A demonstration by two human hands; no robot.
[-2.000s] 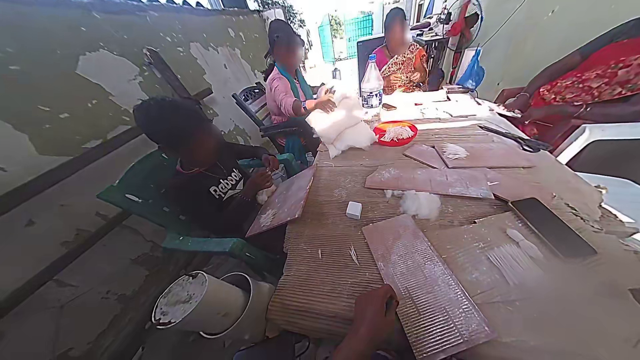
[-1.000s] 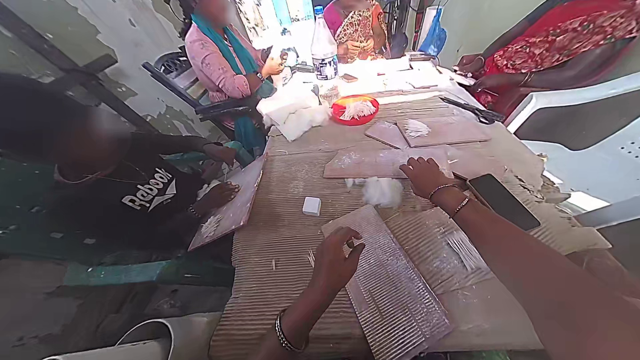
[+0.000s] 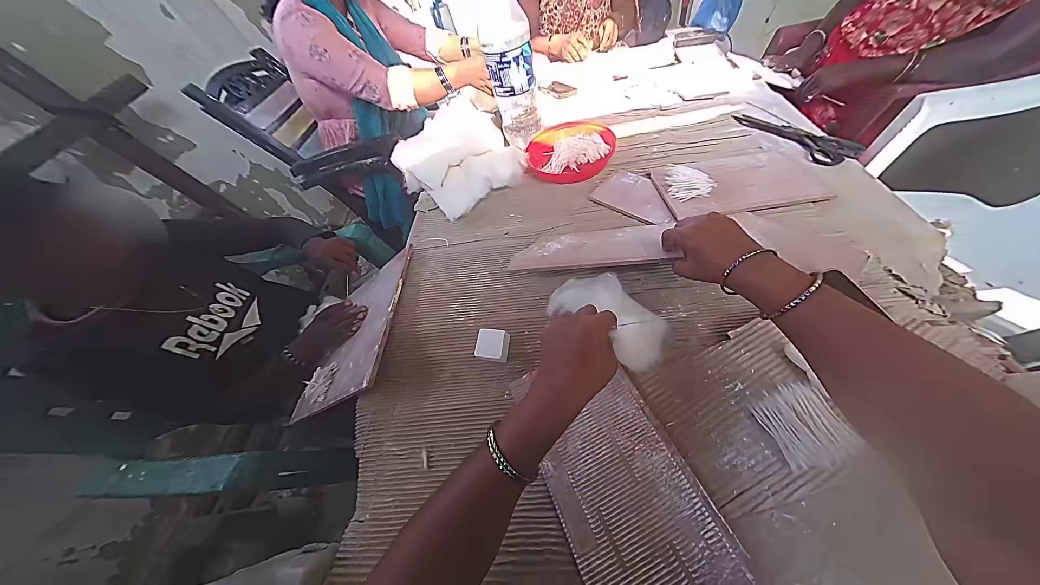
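My left hand (image 3: 575, 353) is closed at the near edge of a white cotton wad (image 3: 630, 317), its fingertips apparently pinching some of the fibre. Under my left forearm lies a ridged board (image 3: 642, 479). My right hand (image 3: 711, 248) grips the edge of a flat pinkish board (image 3: 593, 248) beyond the cotton. Thin white cotton wicks (image 3: 804, 426) lie in a bundle below my right forearm. A small white block (image 3: 491, 345) sits left of my left hand. A dark phone, mostly hidden by my right forearm, lies on the table.
Past my hands are a red bowl (image 3: 571, 152) of wicks, a large cotton pile (image 3: 463, 154), a plastic bottle (image 3: 510, 73), black scissors (image 3: 800, 138) and a board with wicks (image 3: 756, 183). A person at left works on a tilted board (image 3: 353, 341); others sit around the corrugated-covered table. A white chair stands right.
My left hand has moved from the ridged board to the cotton wad. My right hand, absent in the oldest frame, stays by the pinkish board, now closed on its edge. The view has shifted.
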